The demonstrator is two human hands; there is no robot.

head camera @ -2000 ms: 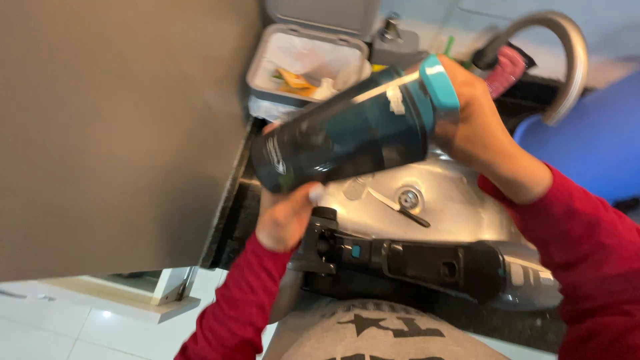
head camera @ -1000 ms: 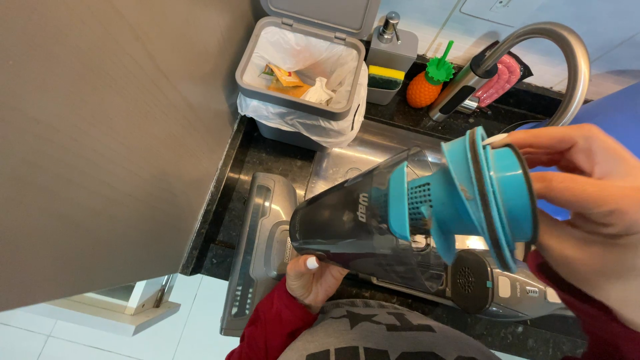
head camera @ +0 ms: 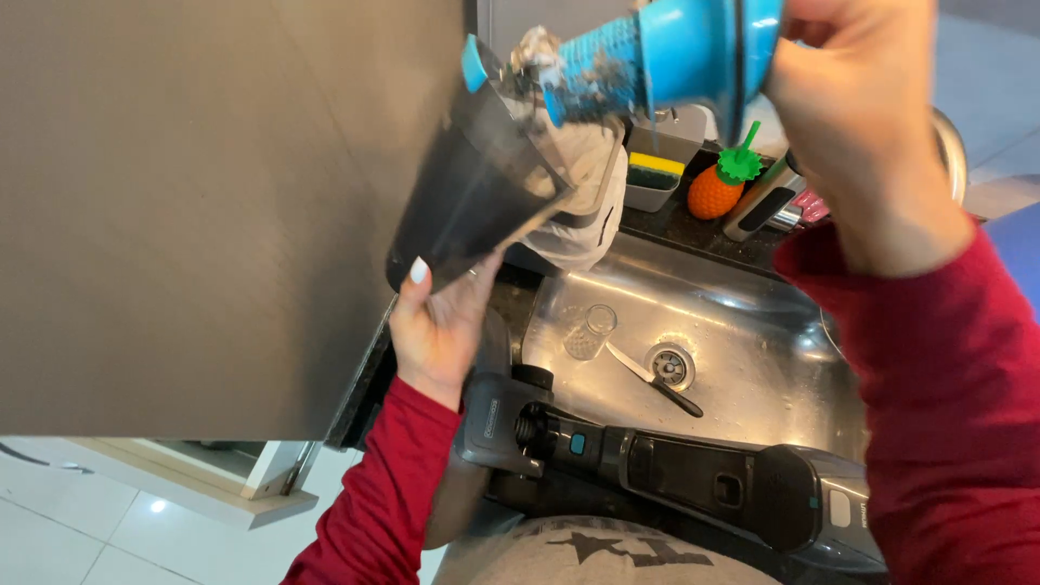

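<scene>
My left hand (head camera: 443, 329) grips the lower end of a dark translucent vacuum dust cup (head camera: 479, 179), tilted with its mouth up toward the bin. My right hand (head camera: 853, 106) holds a blue vacuum filter assembly (head camera: 674, 57) by its wide end, apart from the cup. Grey lint and dust (head camera: 536, 53) cling to the filter's narrow slotted end, just above the cup's mouth. Behind the cup, a small bin with a white liner (head camera: 589, 236) is partly hidden. The dark vacuum body (head camera: 707, 479) lies along the front edge of the sink.
The steel sink (head camera: 756, 349) holds a clear glass (head camera: 601, 321) and a knife (head camera: 654, 380). Behind it stand a caddy with a sponge (head camera: 656, 166), an orange pineapple-shaped cup (head camera: 715, 192) and the faucet (head camera: 764, 199). A large grey panel (head camera: 203, 203) rises at left.
The filter, partly in the cup a second ago, is now out of it with lint showing. Both hands have moved up toward the bin. Two seconds ago the cup was closed by its blue top.
</scene>
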